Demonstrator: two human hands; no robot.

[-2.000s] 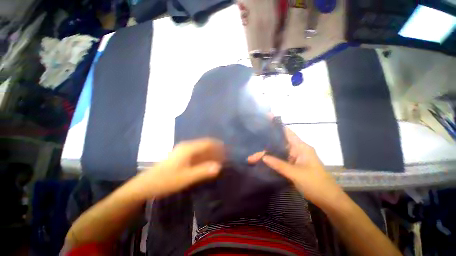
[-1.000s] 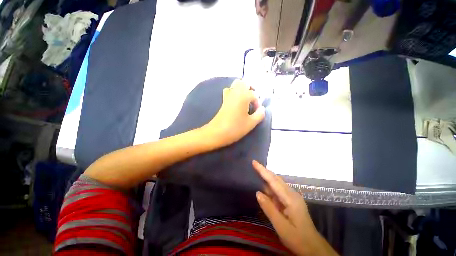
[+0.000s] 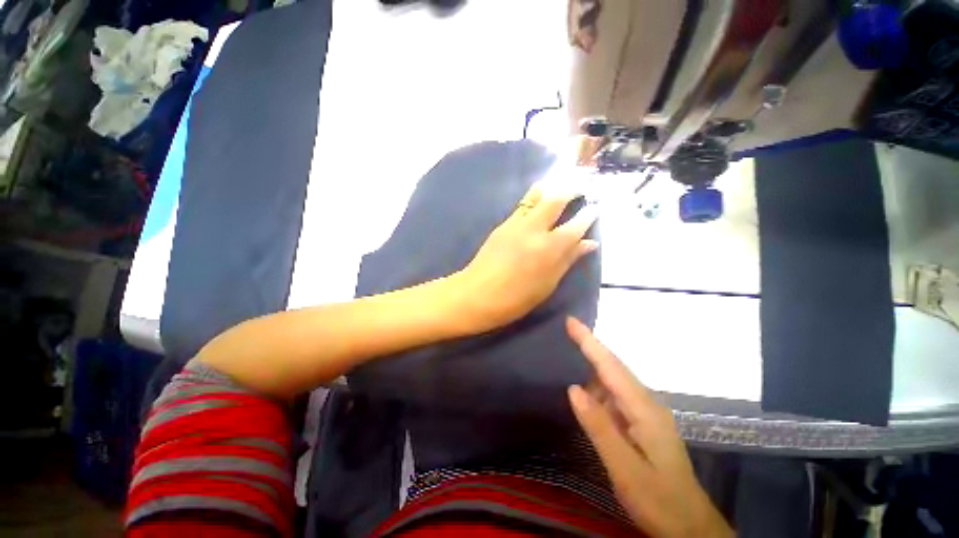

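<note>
A dark curved panel (image 3: pixel 442 226) lies on the white table, its rounded top left of the brightly lit presser foot area. Its lower part hangs over the front edge into my lap. My left hand (image 3: pixel 531 252) lies across the panel, fingertips gripping its right edge close to the foot; glare hides the exact contact. My right hand (image 3: pixel 631 431) is nearer me at the panel's lower right, index finger and thumb apart over the cloth. The sewing machine head (image 3: pixel 694 79) stands above, with a blue knob (image 3: pixel 700 204) right of the foot.
A long dark strip (image 3: pixel 247 168) lies at the left. A shorter dark strip (image 3: pixel 825 284) lies at the right, passing under the machine arm. Ruler markings (image 3: pixel 736 431) run along the table's front edge. White crumpled cloth (image 3: pixel 142 74) is at far left.
My left hand has moved from the panel's near part up to the foot. The right hand has shifted lower. Since one second ago, the panel's top has advanced farther past the foot; the view has shifted slightly.
</note>
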